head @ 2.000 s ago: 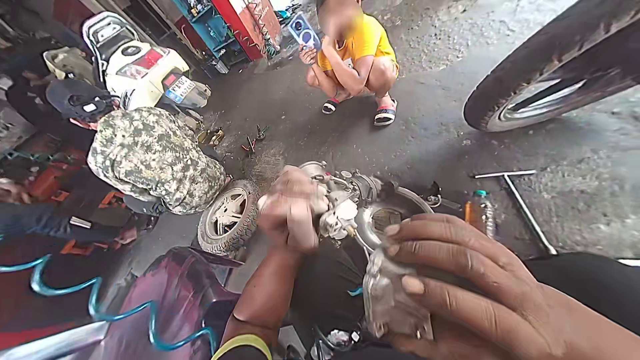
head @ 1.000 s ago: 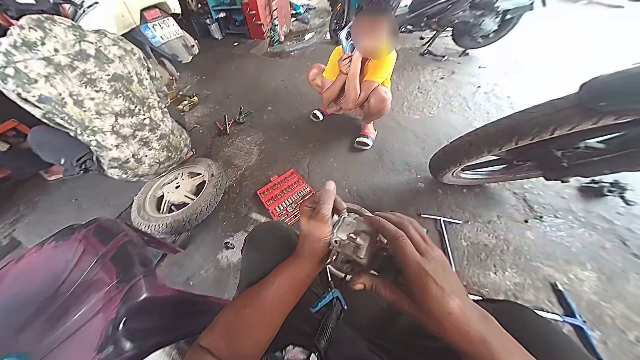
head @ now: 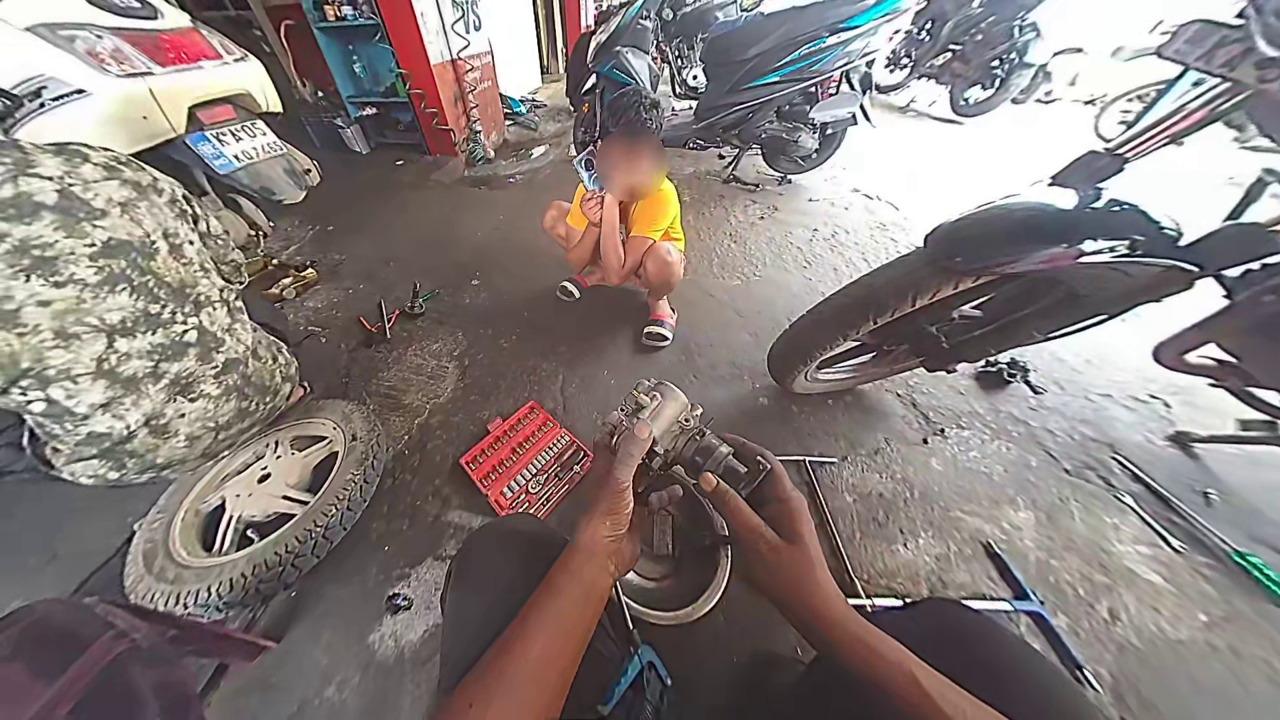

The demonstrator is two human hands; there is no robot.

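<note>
A metal carburetor or throttle body [head: 668, 418] with a dark rubber sleeve at its right end is held between both hands above my knees. My left hand [head: 618, 490] grips its left side, the thumb laid over the metal body. Around the dark right end closes my right hand [head: 765, 510], thumb and fingers on it. Below the part, between my legs, lies a round metal-rimmed pan or ring [head: 680, 608], partly hidden by my hands. A blue-handled tool [head: 640, 675] is lower down between my knees.
An opened red socket set [head: 495, 440] and a scooter wheel [head: 350, 470] lie left. A person in yellow [head: 655, 215] squats ahead; another in camouflage [head: 120, 320] is at left. A T-handle wrench [head: 825, 510], blue-hubbed cross wrench [head: 1030, 603] and motorcycle tyre [head: 850, 325] are right.
Both hands have turned the metal part, and its dark sleeve now shows at the right. Two seconds ago my hands were farther apart. The view has shifted considerably.
</note>
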